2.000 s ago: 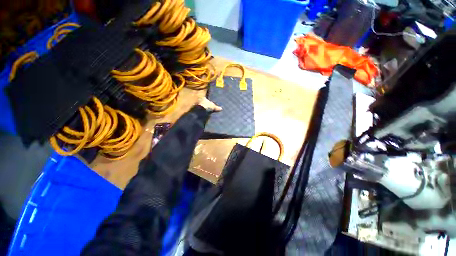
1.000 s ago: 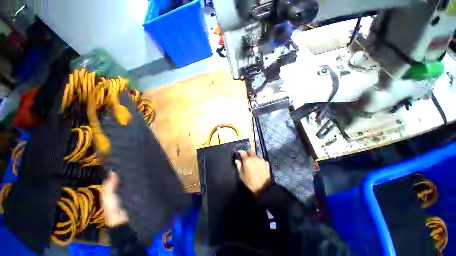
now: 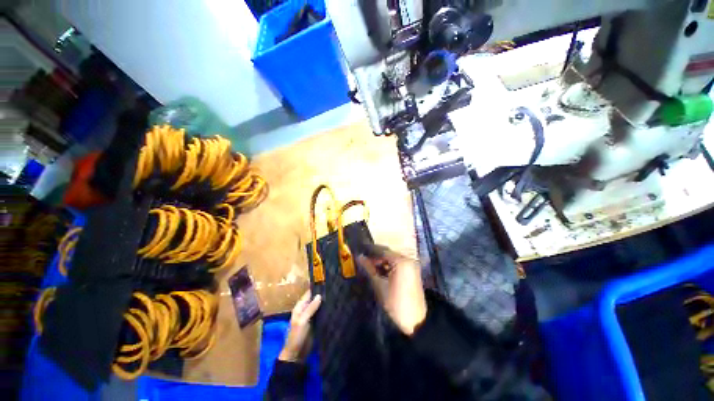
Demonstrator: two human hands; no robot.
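Note:
Two black bag body panels lie one over the other in front of me, with yellow-tan bag handles pointing away from me. The handle tabs show on the upper panel. My left hand holds the panels' left edge, its thumb on top. My right hand is at the upper right of the panels, fingers bent over the edge and partly blurred. The panels' lower part merges with my dark sleeves.
Stacked panels with tan handles stand at the left, beside a smartphone on the board table. The sewing machine is at the right. A dark patterned strip lies beside it. Blue bins stand behind and at lower right.
My left hand has brought a panel with handles from the left stack rightward onto the panel in front of me. My right hand stays near that panel's top right. The smartphone is uncovered.

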